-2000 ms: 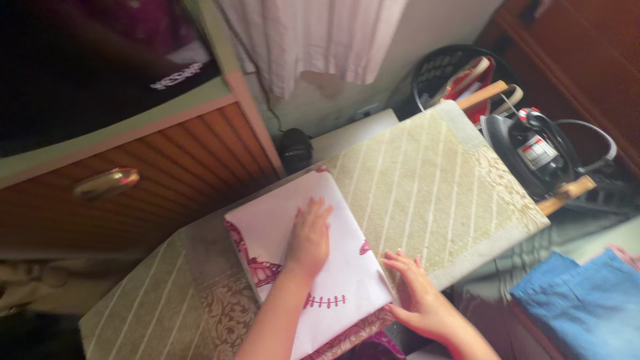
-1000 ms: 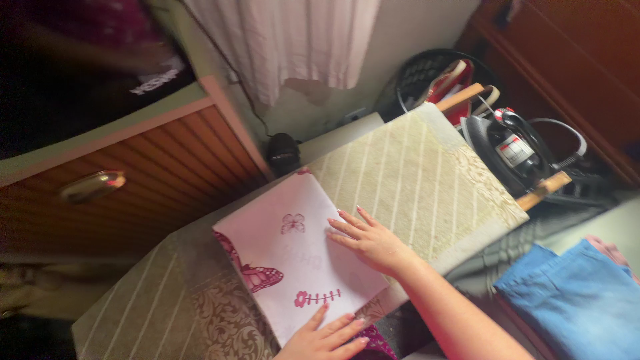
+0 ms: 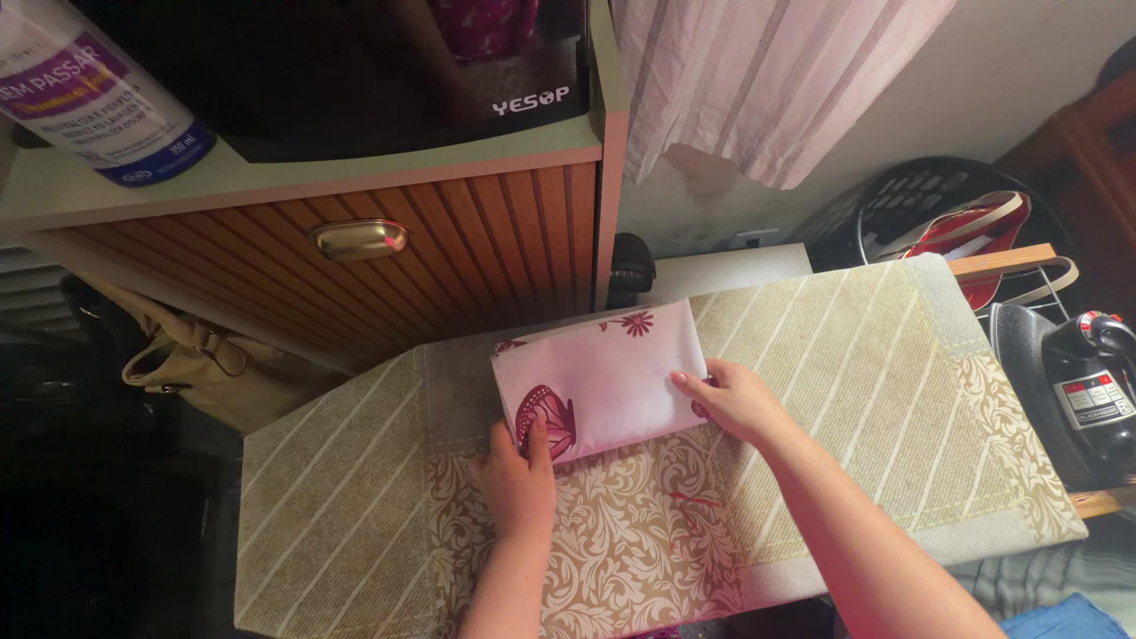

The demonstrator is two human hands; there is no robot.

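Note:
A folded white-pink cloth (image 3: 612, 382) printed with a magenta butterfly and flowers lies on the patterned ironing board cover (image 3: 825, 390). My left hand (image 3: 519, 470) grips its lower left corner, fingertips over the butterfly print. On the right edge, my right hand (image 3: 732, 399) pinches the cloth, thumb on top and the other fingers mostly hidden beneath or behind it. A black clothes iron (image 3: 1087, 382) rests at the board's right end, beyond my right hand.
A wood-slatted cabinet (image 3: 426, 266) borders the board's far left, with a spray can or bottle (image 3: 115, 106) on top. A black plastic basket (image 3: 941, 195) stands behind the right end. A tan handbag (image 3: 257, 382) hangs or rests at left; blue fabric (image 3: 1056, 619) lies lower right.
The cloth, larger and spread flat under my hands before, is now folded into a smaller bundle. My hands have gone from resting on it to gripping opposite sides. The view has shifted left.

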